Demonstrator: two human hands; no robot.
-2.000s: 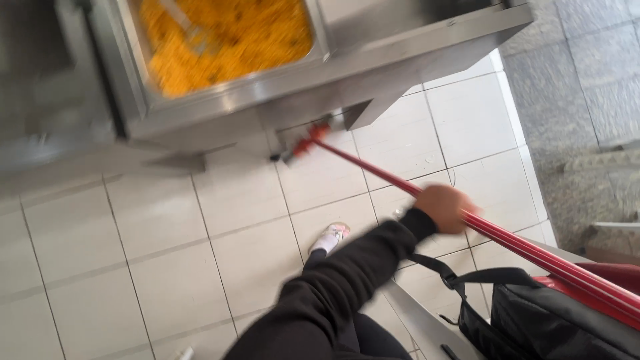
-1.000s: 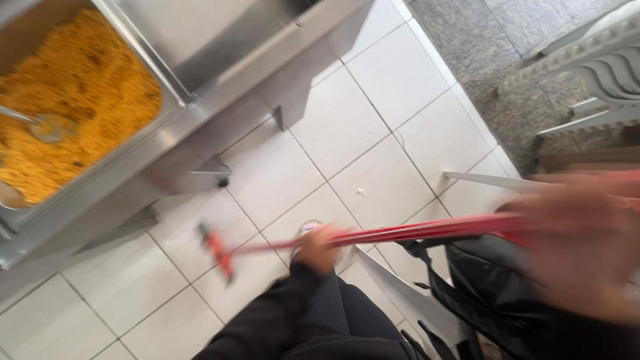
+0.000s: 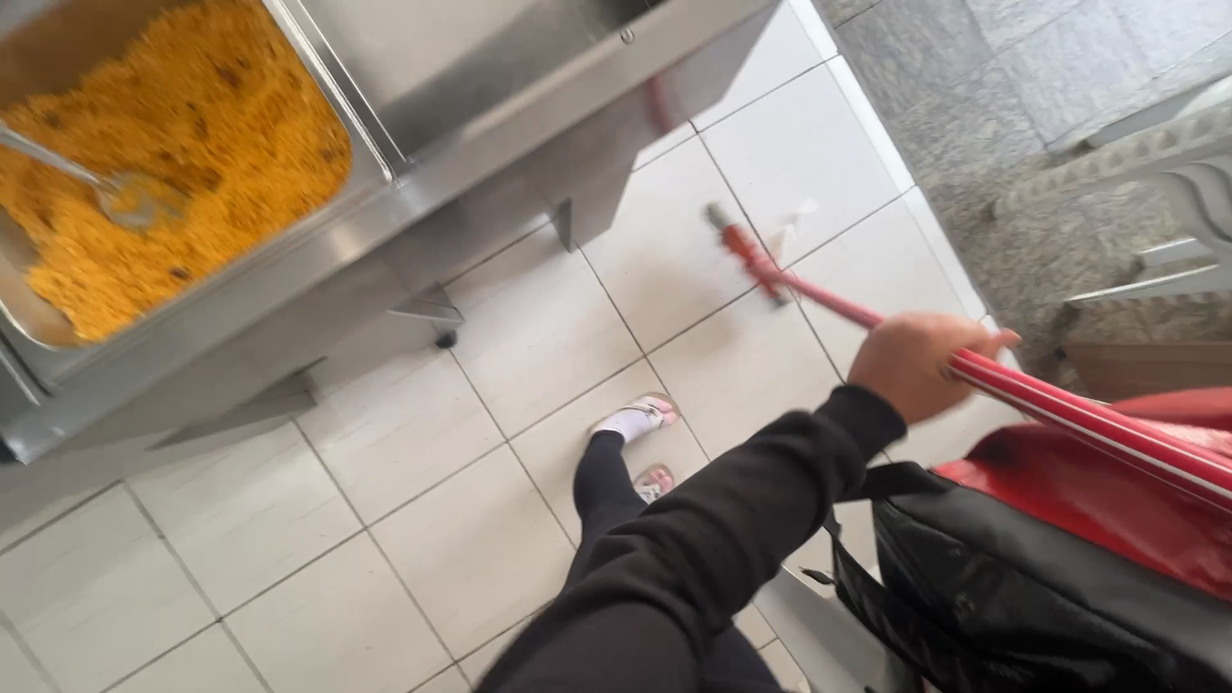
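Observation:
My left hand (image 3: pixel 914 366), at the end of a black sleeve, is closed around the red pole (image 3: pixel 1078 395) of a long-handled floor tool. Its red head (image 3: pixel 749 258), blurred and with dark ends, is low over the white floor tiles; whether it is a squeegee or a brush I cannot tell. A small whitish scrap (image 3: pixel 791 231) shows beside the head. The pole runs out of the frame at the right edge, and my right hand is not in view.
A steel serving counter (image 3: pixel 385 221) at upper left bears a pan of orange-yellow food (image 3: pixel 241 144) with a spoon (image 3: pixel 140 197). At lower right sits a black and red bag (image 3: pixel 1001 568). White plastic chairs (image 3: pixel 1184 192) stand at right. My feet (image 3: pixel 640 416) are on the tiles.
The tool's head has swung away from beside the counter's underside, out over the open tiles. My right hand, on the pole one second ago, has left the view. My left hand still grips the pole.

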